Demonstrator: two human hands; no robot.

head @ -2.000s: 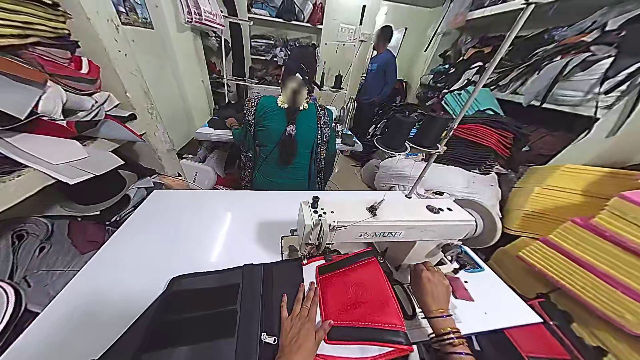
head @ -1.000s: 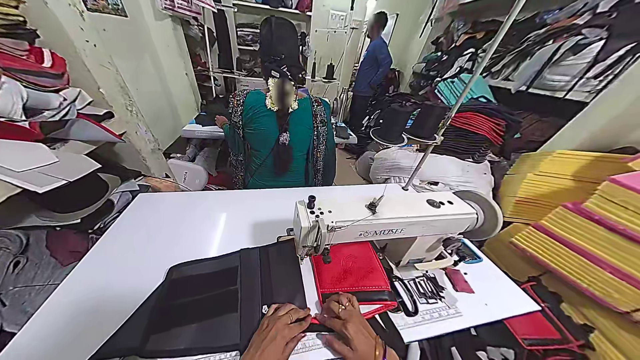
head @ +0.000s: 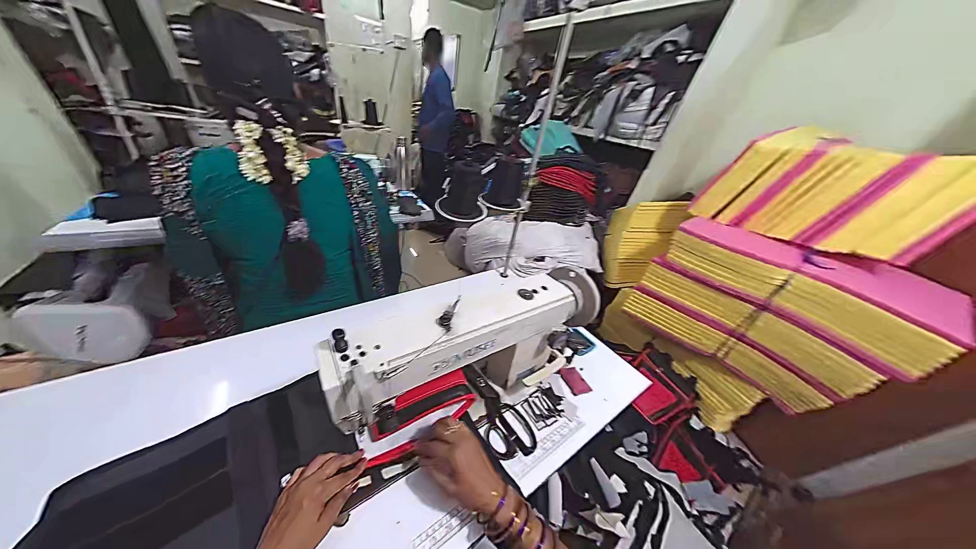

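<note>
A white industrial sewing machine (head: 450,328) stands on the white tabletop. Flat on the black fabric piece (head: 191,465), at its right edge, rests my left hand (head: 316,496), fingers pointing toward the needle area. My right hand (head: 457,465), with rings and bangles, has its fingers bent over the near edge of a red-and-black panel (head: 423,408) with red edging; the fingertips are partly hidden, so its hold is unclear. That panel lies beneath the machine arm, beside the needle. Black-handled scissors (head: 509,431) lie to its right.
A person in green (head: 282,229) sits beyond the table, and another in blue (head: 436,107) stands farther back. Yellow-and-pink bundles (head: 778,305) are stacked at right. Fabric scraps (head: 648,496) lie below the table's right edge. A thread stand pole (head: 541,137) rises behind the machine.
The red-and-black panel has moved under the machine arm beside the needle. My right hand, at the machine's right end two seconds ago, is now at the panel. The view has turned right.
</note>
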